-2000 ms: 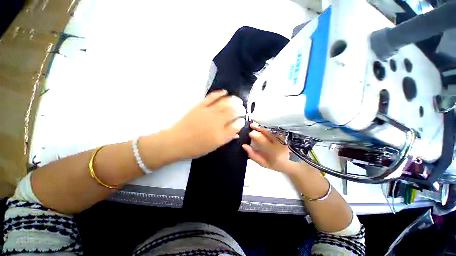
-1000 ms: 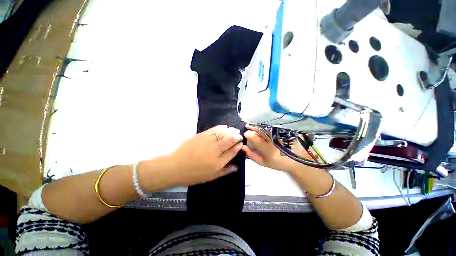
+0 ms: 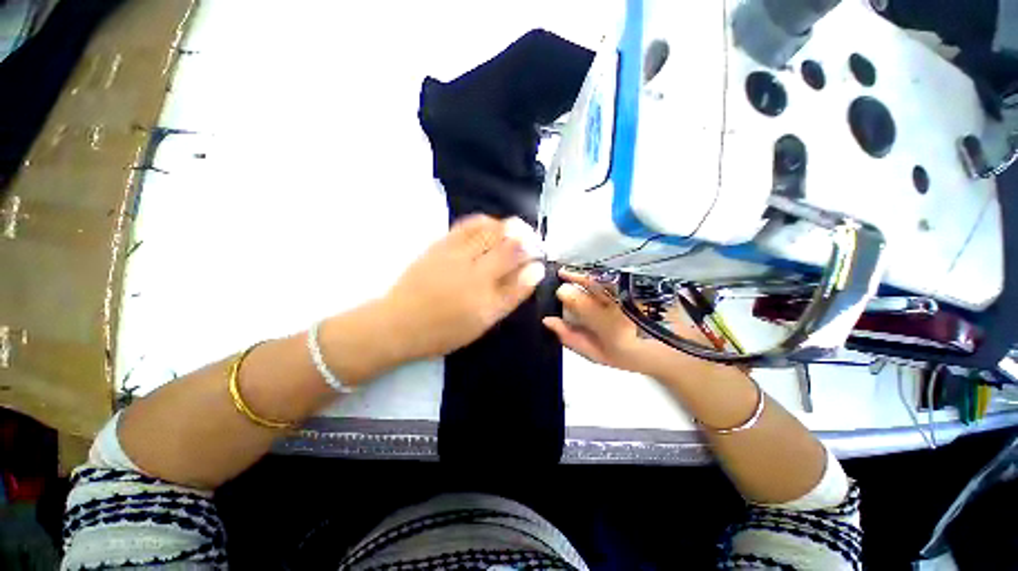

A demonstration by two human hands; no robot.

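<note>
A long black fabric strip (image 3: 502, 390) lies on the white table, runs beside the sewing machine head (image 3: 692, 145) and hangs over the front edge. Its far end bends to the right behind the head. My left hand (image 3: 474, 279) lies on the strip with fingertips pinched at its right edge, close to the needle area. My right hand (image 3: 597, 320) holds the strip's right edge between its fingertips, just under the machine head. The needle and presser foot are hidden by the head and my fingers.
Brown cardboard (image 3: 78, 223) with shiny tape borders the table (image 3: 257, 201) at left. A measuring tape (image 3: 636, 448) runs along the front edge. Snips (image 3: 714, 321) and a thin grey tool (image 3: 806, 387) lie right of my right hand. A dark red box (image 3: 921, 326) sits by the machine.
The strip's far end has moved away from me along the table since a second ago. My left hand has moved forward along the strip, towards the needle area. The camera view has also shifted.
</note>
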